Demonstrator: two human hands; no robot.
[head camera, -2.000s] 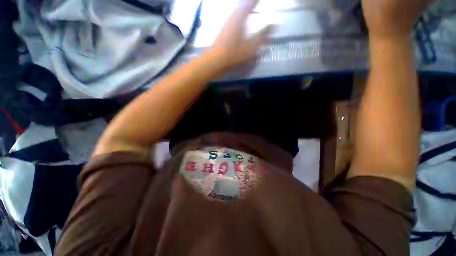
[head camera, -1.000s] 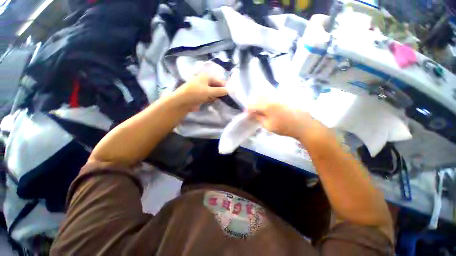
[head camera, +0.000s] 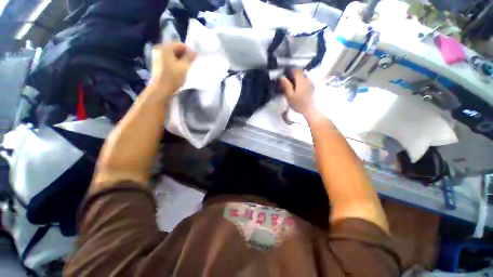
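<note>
A grey-white garment body (head camera: 205, 65) with navy inserts is bunched over the table left of the needle area, its lower edge hanging in a fold at the front edge. My left hand (head camera: 172, 66) grips its left side, raised, with the fingertips partly hidden. My right hand (head camera: 297, 89) is closed on a dark navy part of the garment (head camera: 257, 92), a little left of the needle. The white sewing machine (head camera: 402, 70) with a blue stripe stands at the right. Its needle area is washed out by glare.
A pale cut piece (head camera: 413, 121) lies right of the needle. A black pouch (head camera: 424, 165) and a slim blue tool (head camera: 448, 190) lie on the table at right. Dark garments (head camera: 92, 48) are heaped at left. A pink cloth (head camera: 451, 49) sits on the machine; a blue crate (head camera: 467, 255) is lower right.
My hands have moved apart: the left up and to the left, the right up and slightly right. The garment is spread between them, and more of its navy part shows.
</note>
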